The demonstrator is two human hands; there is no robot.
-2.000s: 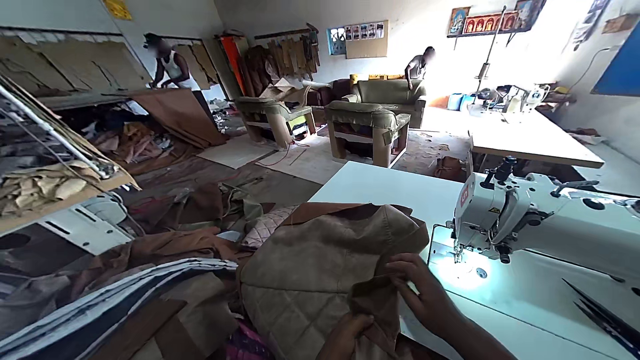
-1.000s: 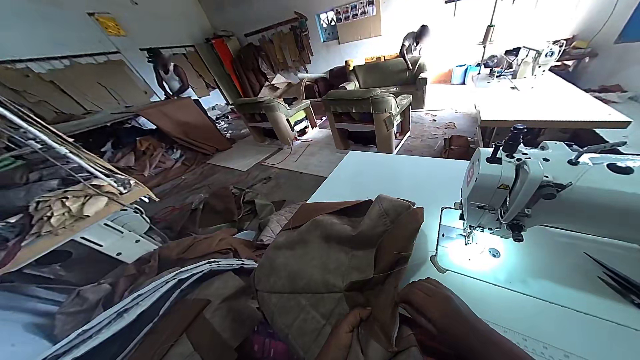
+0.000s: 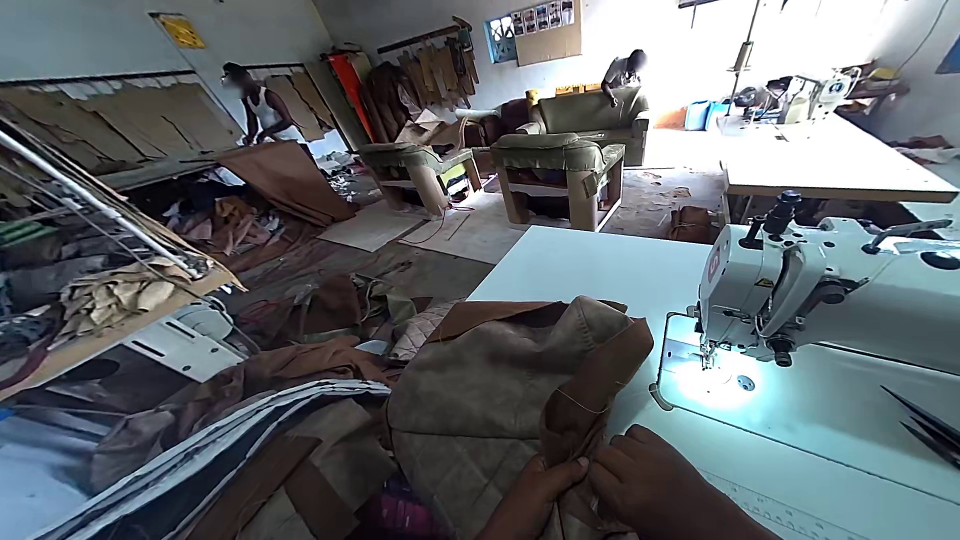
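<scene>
A grey-brown quilted upholstery cover (image 3: 480,382) with a reddish-brown edge strip (image 3: 592,382) drapes over the near left edge of the white sewing table. My left hand (image 3: 529,495) pinches the strip low on the cover, thumb on top. Close against it on the right, my right hand (image 3: 649,476) is closed on the same cloth. A loose thread lies across the strip just above both hands. The industrial sewing machine (image 3: 810,292) stands to the right, its lamp lighting the needle plate (image 3: 712,379); no cloth is under the needle.
Black scissors (image 3: 926,427) lie at the table's right edge, with a ruler marking (image 3: 780,506) along the near side. Brown fabric (image 3: 300,367) is heaped at left. Beyond are half-covered armchairs (image 3: 555,154), a sofa (image 3: 592,116), another sewing table (image 3: 832,161) and two people.
My hands have stayed on the cover, and now sit close together. The brown strip, folded under my fingers two seconds ago, now stands up along the cover's right side. The view has shifted slightly.
</scene>
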